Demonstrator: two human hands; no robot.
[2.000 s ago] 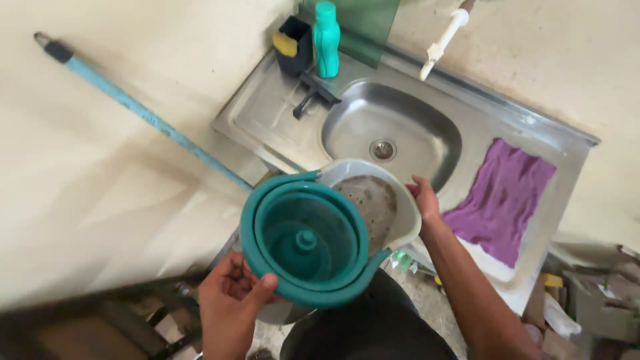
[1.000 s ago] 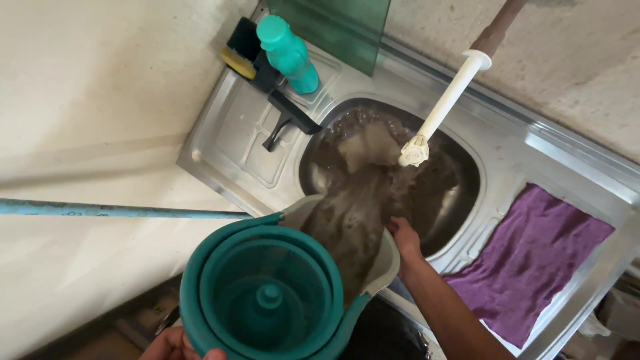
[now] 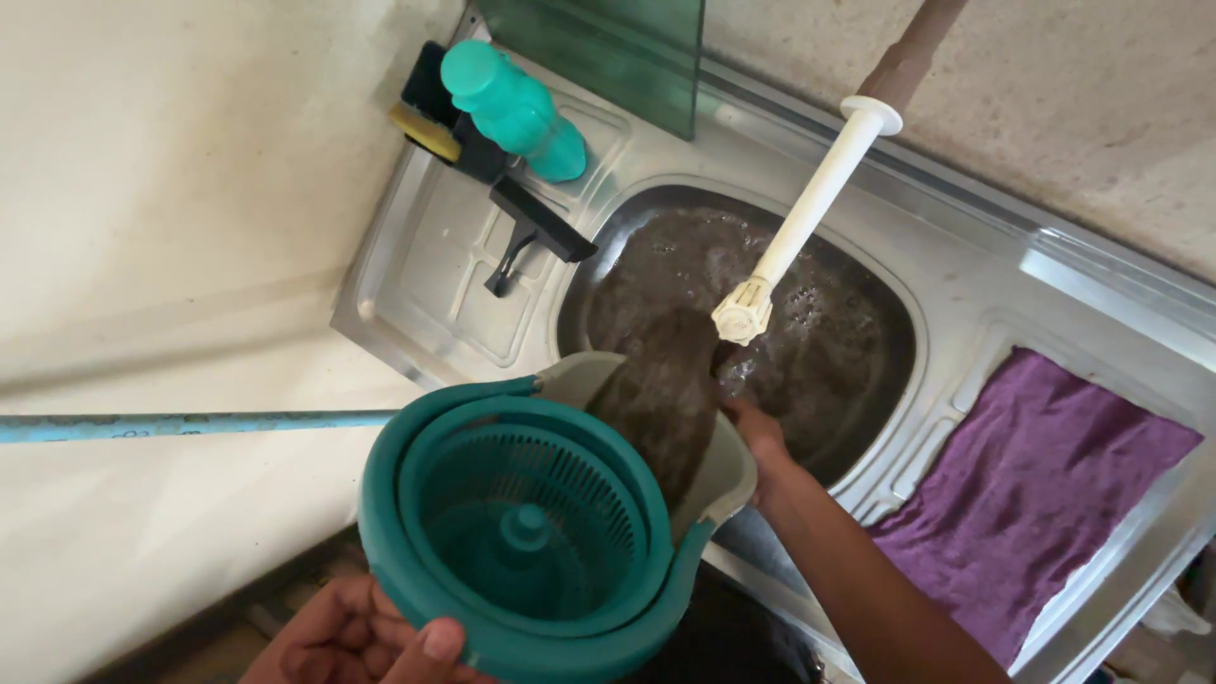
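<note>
Both hands hold a spin mop bucket (image 3: 736,472) with a teal wringer basket (image 3: 527,527), tipped over the sink's near edge. My left hand (image 3: 370,632) grips the teal rim at the bottom left, thumb on top. At the right of the grey spout is my right hand (image 3: 755,437), its fingers partly hidden behind the bucket. Murky brown water (image 3: 665,408) pours from the spout into the stainless steel sink (image 3: 917,332), whose basin holds a pool of it. Above the pool hangs a white plastic faucet (image 3: 822,195).
A teal bottle (image 3: 518,109), a black caddy with a yellow sponge (image 3: 425,131) and a black squeegee (image 3: 541,223) are on the left drainboard. A purple cloth (image 3: 1035,503) lies on the right one. Behind stands a green glass pane (image 3: 608,57); a blue pole (image 3: 190,425) crosses at left.
Two seconds ago the basin showed its drain and the brown water was in the bucket. The bucket is now tipped and brown water covers the basin floor. The view has moved closer to the sink.
</note>
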